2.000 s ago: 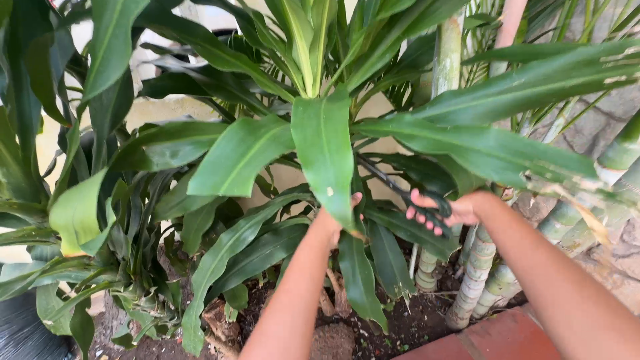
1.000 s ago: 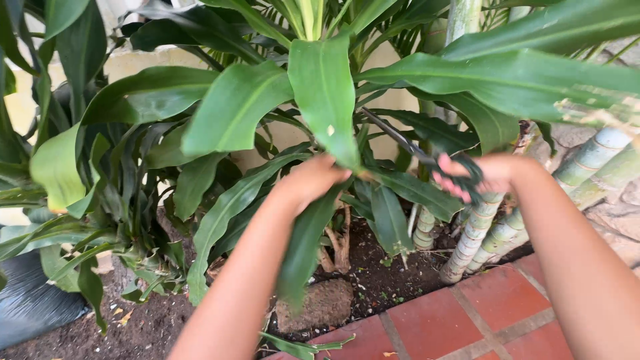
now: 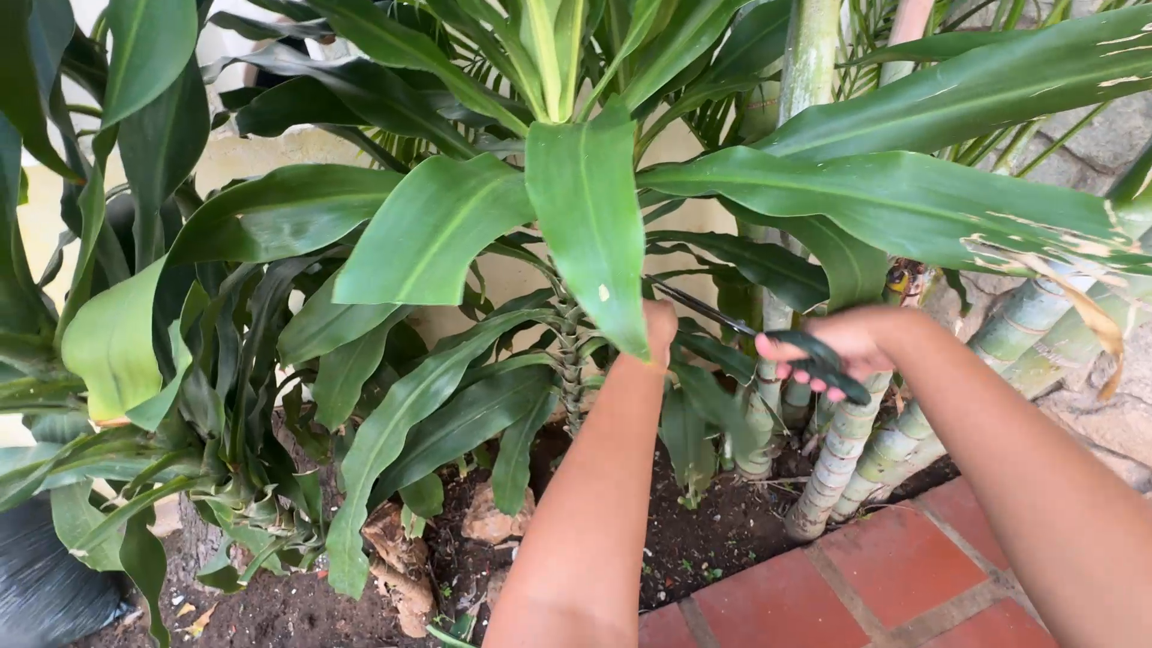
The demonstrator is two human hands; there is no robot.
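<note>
A broad-leaved dracaena-like plant (image 3: 585, 207) fills the middle, its scarred stem (image 3: 571, 360) rising from soil. My right hand (image 3: 832, 346) is closed around the dark handles of a pair of scissors or shears (image 3: 706, 310), whose metal blades point up and left into the foliage. Whether the blades are apart is not clear. My left hand (image 3: 660, 328) is just left of the blade tips, at the lower end of a hanging leaf; its fingers are mostly hidden behind that leaf, so what they hold does not show.
Ringed palm or cane stems (image 3: 832, 468) stand at the right before a stone wall (image 3: 1093, 387). Red tiles (image 3: 774, 589) edge the soil bed (image 3: 720, 531). Rocks (image 3: 495, 515) lie near the stem. A black plastic bag (image 3: 54, 576) is at the lower left, beside more leafy growth.
The leaf that hung down beneath my left hand a second ago no longer hangs there. The scissors remain in my right hand. The view has shifted.
</note>
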